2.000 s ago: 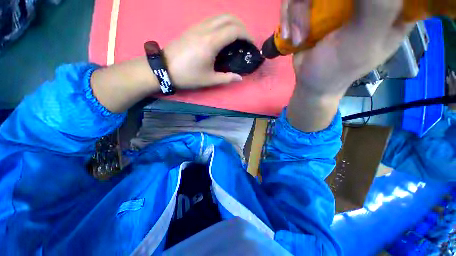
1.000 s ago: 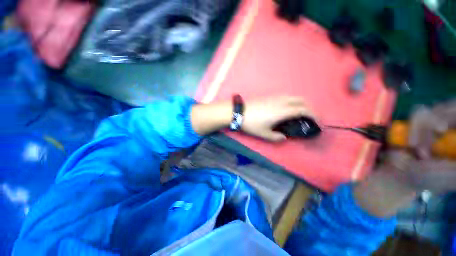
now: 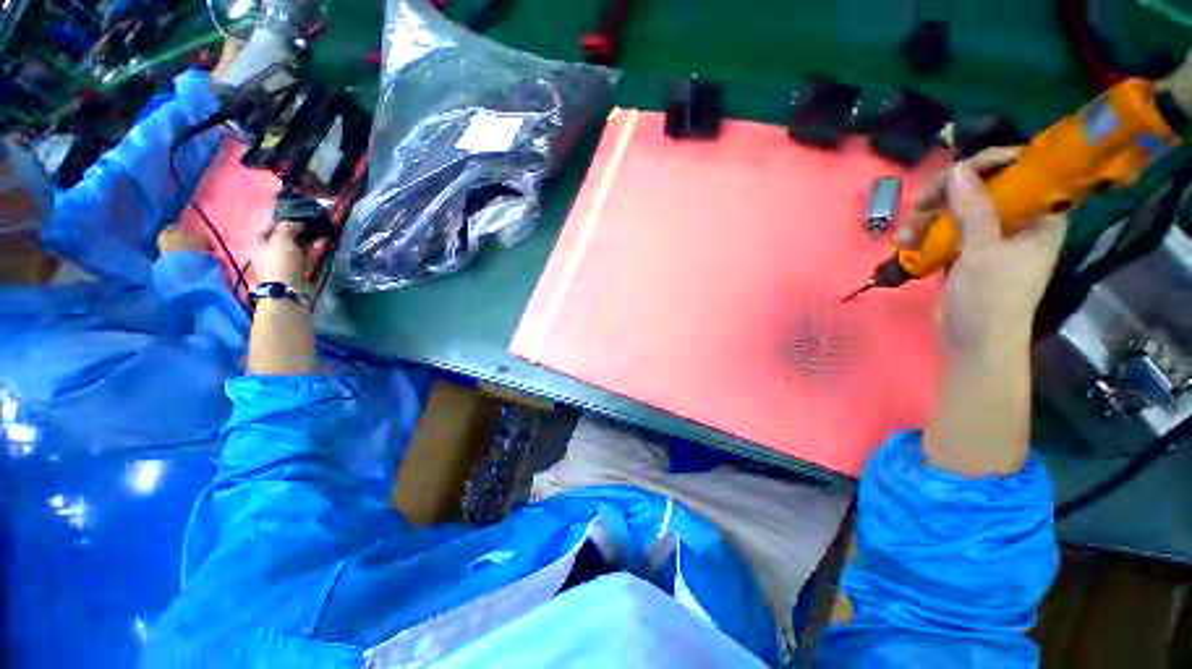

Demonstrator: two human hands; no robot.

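Note:
My right hand point(image 3: 1000, 255) grips an orange electric screwdriver point(image 3: 1065, 163). Its thin bit points down-left over the pink-red mat point(image 3: 693, 248). My left hand point(image 3: 281, 259) is stretched far left beyond the clear bag, with its fingers at a dark part point(image 3: 303, 212). Whether the fingers hold it or only touch it cannot be told. A silver motor point(image 3: 884, 204) lies on the mat left of the screwdriver. Black housings point(image 3: 824, 113) stand in a row at the mat's far edge.
A clear plastic bag point(image 3: 471, 157) of dark parts lies left of the mat. A person in blue point(image 3: 131, 170) works at the far left, near another pink mat point(image 3: 242, 196). A silver-grey screw feeder point(image 3: 1135, 346) and a black cable are at the right. Cartons point(image 3: 445, 451) sit below the bench edge.
My left hand has left the mat and moved far left; the black housing it held there is gone from the mat. My right hand still holds the screwdriver. The view has turned left.

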